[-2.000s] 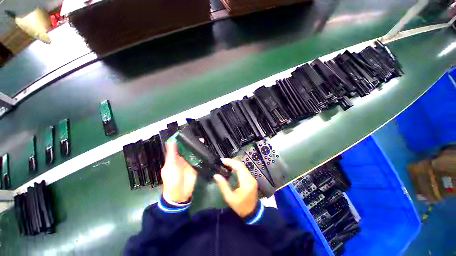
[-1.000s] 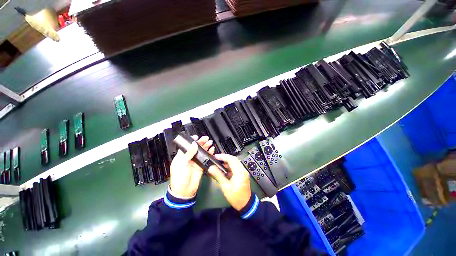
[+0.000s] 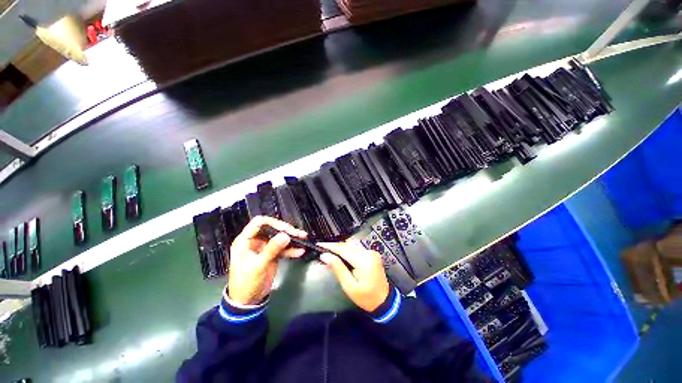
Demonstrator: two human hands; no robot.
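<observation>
A black remote control is held roughly level between both hands above the green bench, seen edge-on. My left hand grips its left end with thumb and fingers. My right hand grips its right end. The fingers hide both ends. A long row of black housings lies side by side behind the hands. A few keypad fronts with round buttons lie just right of my right hand, near the bench edge.
Several green circuit boards stand apart on the dark belt beyond the white strip. A small group of black units lies at the left. A blue bin holding keypad parts is at the right. Brown cardboard stacks stand at the back.
The remote has turned from slanted to nearly level and edge-on. My left hand has shifted left and now grips its end from above. The circuit boards on the belt have moved right.
</observation>
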